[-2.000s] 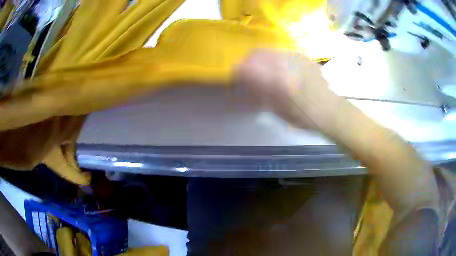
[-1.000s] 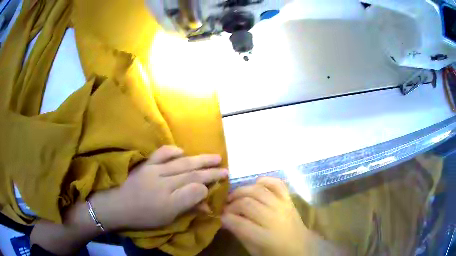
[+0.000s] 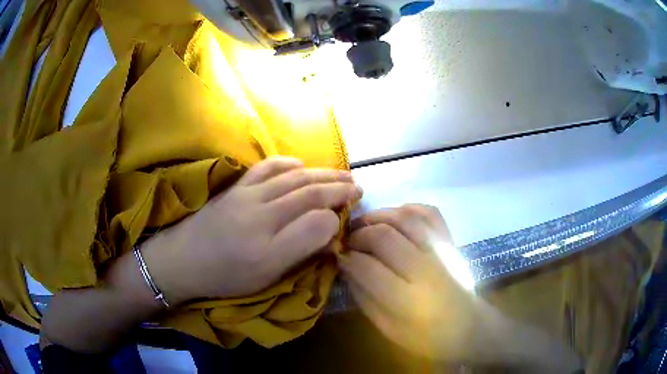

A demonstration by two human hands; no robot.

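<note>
The mustard-yellow cloth [image 3: 164, 109] is spread in folds left of the needle area and bunched at the table's front edge. Its right edge has a narrow stitched line running up toward the lamp glare. My left hand [image 3: 249, 219], with a thin bracelet at the wrist, lies on the cloth with its fingers at that edge. My right hand [image 3: 409, 274] pinches the same edge from the right, beside my left fingertips. The presser foot and needle cannot be made out in the glare.
The sewing machine head [image 3: 256, 18] is at the top, with a dark round knob [image 3: 368, 58] hanging from it. A small metal fitting [image 3: 632, 115] is at right. A silver measuring strip [image 3: 541, 237] follows the table edge. More yellow cloth [image 3: 541, 307] lies below the edge.
Since one second ago, both hands and the cloth's right edge have moved up, toward the machine. Two seconds ago, a blurred hand was at the cloth and the blue crate was in view.
</note>
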